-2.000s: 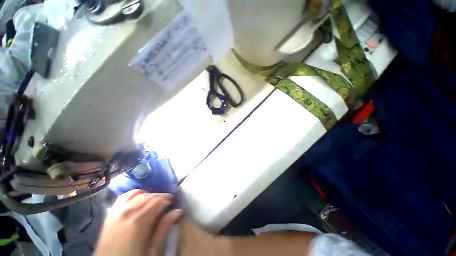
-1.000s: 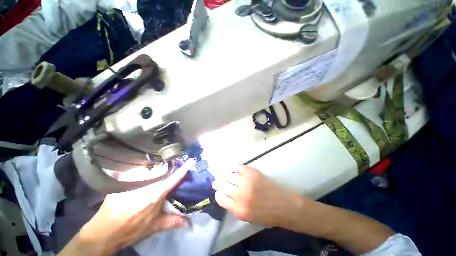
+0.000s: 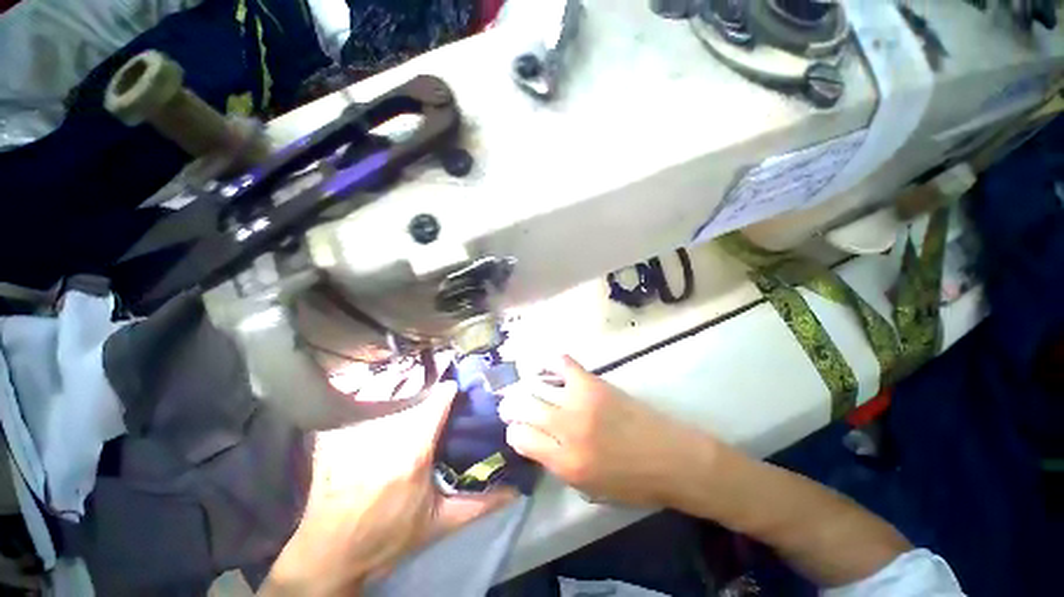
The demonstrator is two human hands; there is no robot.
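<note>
The navy panel (image 3: 473, 429) lies under the brightly lit needle area (image 3: 478, 338) and looks purple-blue. A yellow-green and dark strip shows at its lower edge. My left hand (image 3: 368, 484) holds the panel from the left, with fingers near the needle and thumb below. My right hand (image 3: 589, 434) has its fingers bent together at the panel's right edge, by a small pale piece; its fingertips are partly lost in glare. Pale cloth (image 3: 461, 560) hangs below my left hand. The grey garment (image 3: 175, 466) spreads left of the machine.
The cream sewing machine head (image 3: 618, 140) crosses above my hands. Long dark shears (image 3: 338, 169) rest on its left end, beside a tan post (image 3: 146, 88). Black scissor loops (image 3: 653, 280) show beneath the arm. A green patterned strap (image 3: 811, 344) wraps the base. Dark blue cloth (image 3: 992, 466) is at right.
Since two seconds ago the view has swung, bringing the machine head and both hands into view. Since one second ago, both hands stay at the panel, and more grey cloth shows at left.
</note>
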